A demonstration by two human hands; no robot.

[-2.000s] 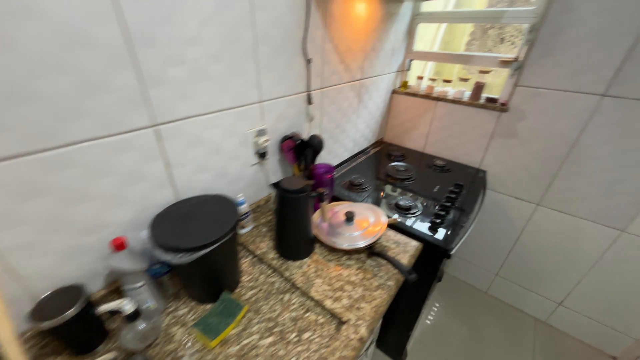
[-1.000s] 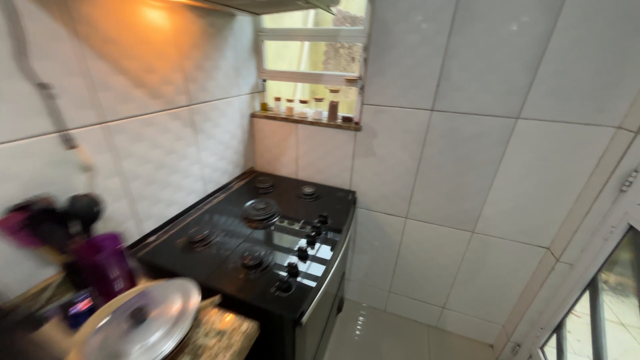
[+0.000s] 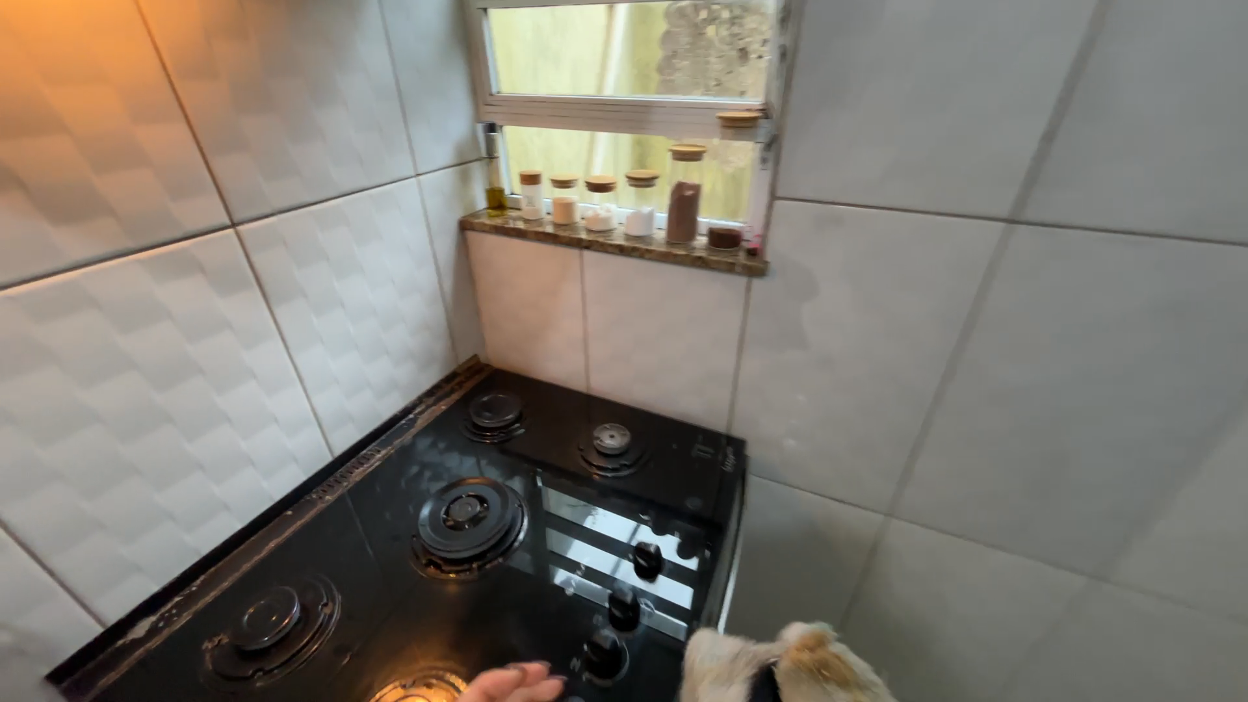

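My left hand point(image 3: 512, 682) shows only as a few fingertips at the bottom edge, pointing right, over the front of a black glass gas cooktop point(image 3: 390, 575). The fingers lie between the nearest burner point(image 3: 421, 686) and the control knobs point(image 3: 605, 653); whether they hold anything is hidden below the frame. Just right of the cooktop, a cream and tan furry thing point(image 3: 780, 665) with a dark strip rises from the bottom edge; whether it is an animal or a cloth cannot be told. My right hand is out of view. No flame can be made out on the burners.
White tiled walls meet behind the cooktop. A granite window sill point(image 3: 614, 245) bears several glass jars with wooden lids, among them a tall one with brown contents point(image 3: 683, 210), and a small bottle point(image 3: 495, 195). The window point(image 3: 624, 107) has metal-framed panes.
The view has swung right and closer to the cooktop, so the counter with the lidded pan has left it. Left fingertips and the furry thing have come into view at the bottom.
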